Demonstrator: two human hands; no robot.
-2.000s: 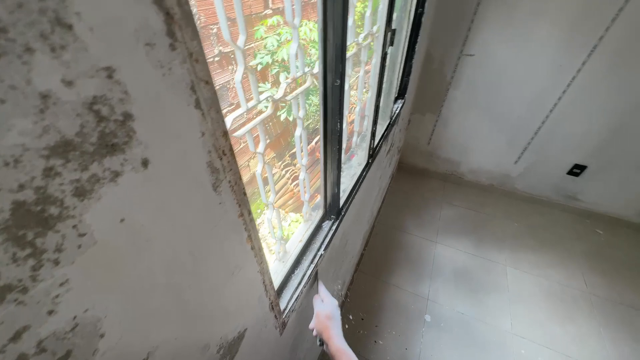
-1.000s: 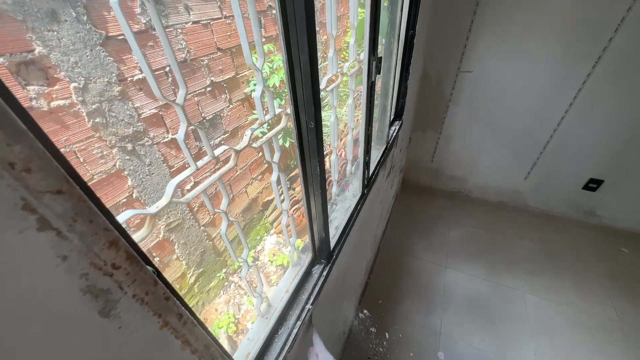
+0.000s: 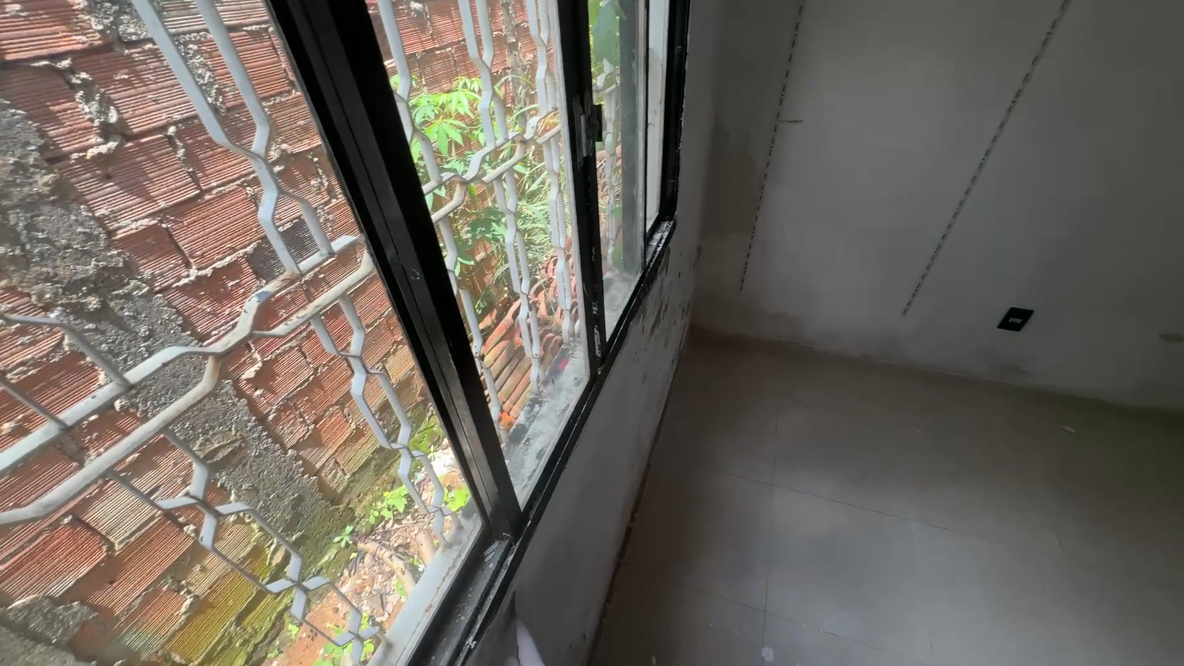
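Note:
Only a pale sliver of my right hand (image 3: 527,645) shows at the bottom edge, against the wall just under the near corner of the black metal window frame (image 3: 504,527). Most of the hand lies outside the picture, so its grip is hidden. A thin greyish edge (image 3: 504,634) shows beside it; what it is cannot be told. My left hand is out of sight. The window's glass panes stand in the black frame, and a pale metal security grille (image 3: 217,347) runs outside them.
Beyond the grille are a rough brick wall (image 3: 166,194) and green plants (image 3: 444,120). Below the window, a plastered wall (image 3: 578,518) meets the tiled floor (image 3: 860,518). The far wall (image 3: 888,185) bears two dotted lines and a black outlet plate (image 3: 1015,319).
The view has swung along the window. My right hand, largely visible below the frame's corner two seconds ago, now barely shows at the bottom edge.

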